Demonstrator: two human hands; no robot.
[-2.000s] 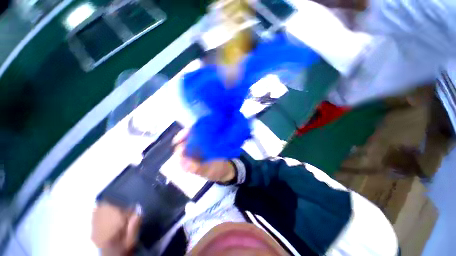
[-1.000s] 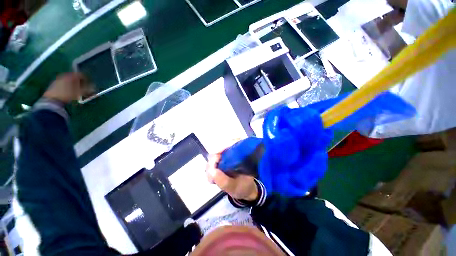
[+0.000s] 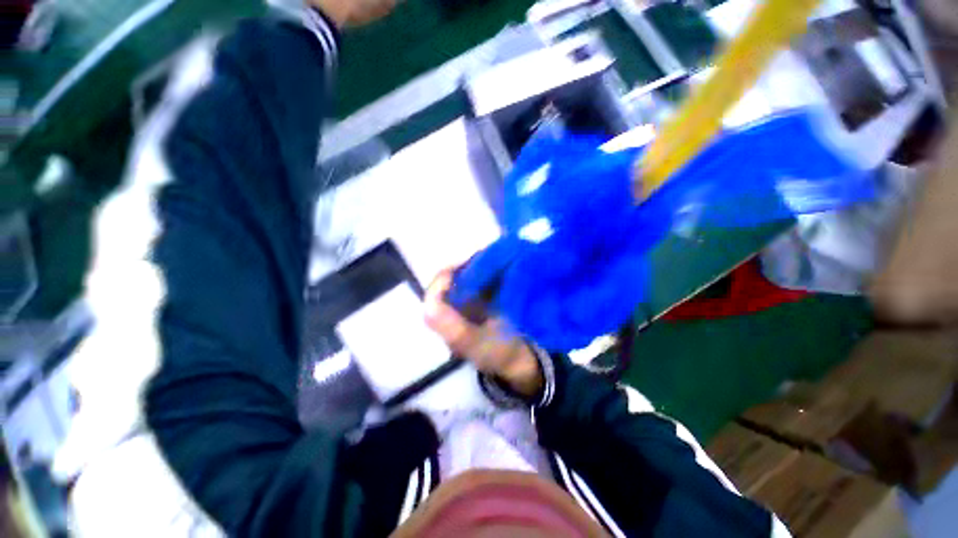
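My right hand [image 3: 483, 342] is closed around the blue-and-black handle of the electric screwdriver [image 3: 478, 278], beside the right half of the work. A bright blue plastic wrap [image 3: 578, 247] bunches at the driver's tail, and a yellow strap [image 3: 714, 100] rises from it. The black fixture [image 3: 357, 275] lies on the white table with a pale rectangle [image 3: 394, 338] at its right; my left sleeve hides part of it. My left hand [image 3: 362, 8] is blurred and cut off by the top edge, so its fingers are hidden. The driver nose is not visible.
A white open box [image 3: 541, 79] with a dark inside stands beyond the work. The green belt [image 3: 420, 42] runs behind, with light-edged framed units [image 3: 641, 37] at the top. A red item [image 3: 735, 294] and brown cartons [image 3: 830, 483] are at the right.
My left arm has swung from the far left, by a framed unit, across to the upper middle. My right hand still holds the screwdriver. The view has shifted and blurred.
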